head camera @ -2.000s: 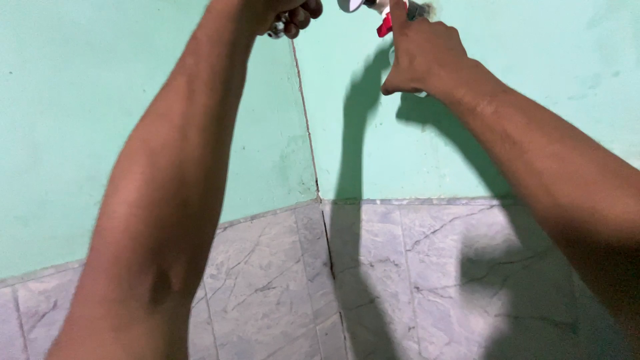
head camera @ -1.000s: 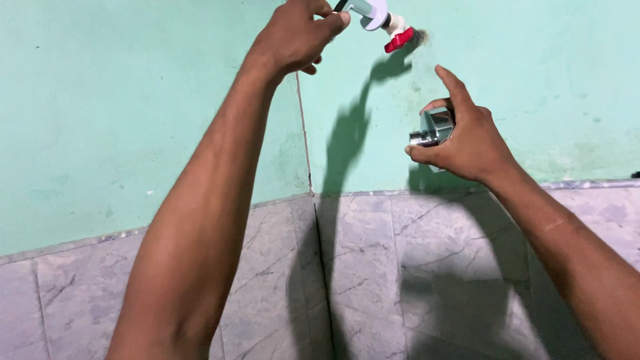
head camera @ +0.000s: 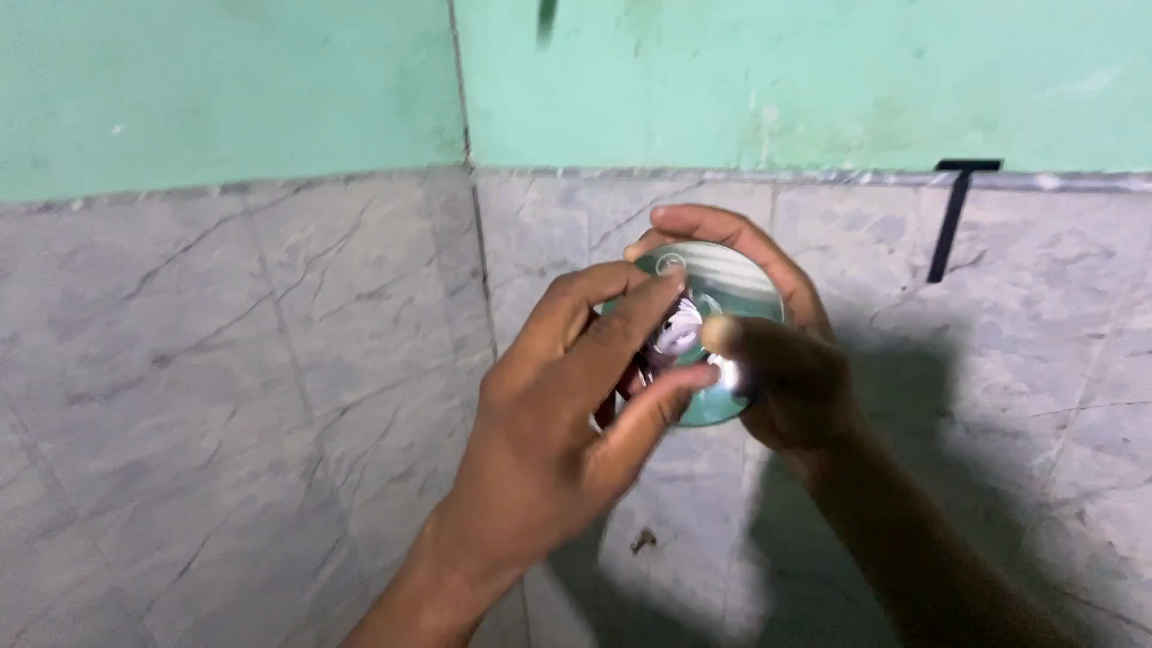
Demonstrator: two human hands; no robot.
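Note:
A round, mirror-like metal disc (head camera: pixel 724 277) is held between my two hands, in front of the tiled wall. My right hand (head camera: pixel 801 360) wraps around its far and right edges, its thumb over the face. My left hand (head camera: pixel 549 405) reaches in from the left, with fingers and thumb around a shiny chrome fitting (head camera: pixel 679 331) at the disc's middle. Blur and reflections hide the fitting's shape and whether it is joined to the disc.
Two walls meet at a corner (head camera: pixel 468 166), green paint above and grey marbled tile below. A black T-shaped object (head camera: pixel 954 216) hangs over the tile edge at right. Below my hands, a small dark spot or hole (head camera: pixel 643 540) marks the tile.
My hands have come together at the disc; a second ago they were apart, the right one holding a chrome fitting. The view has shifted, and the red-handled valve is out of sight.

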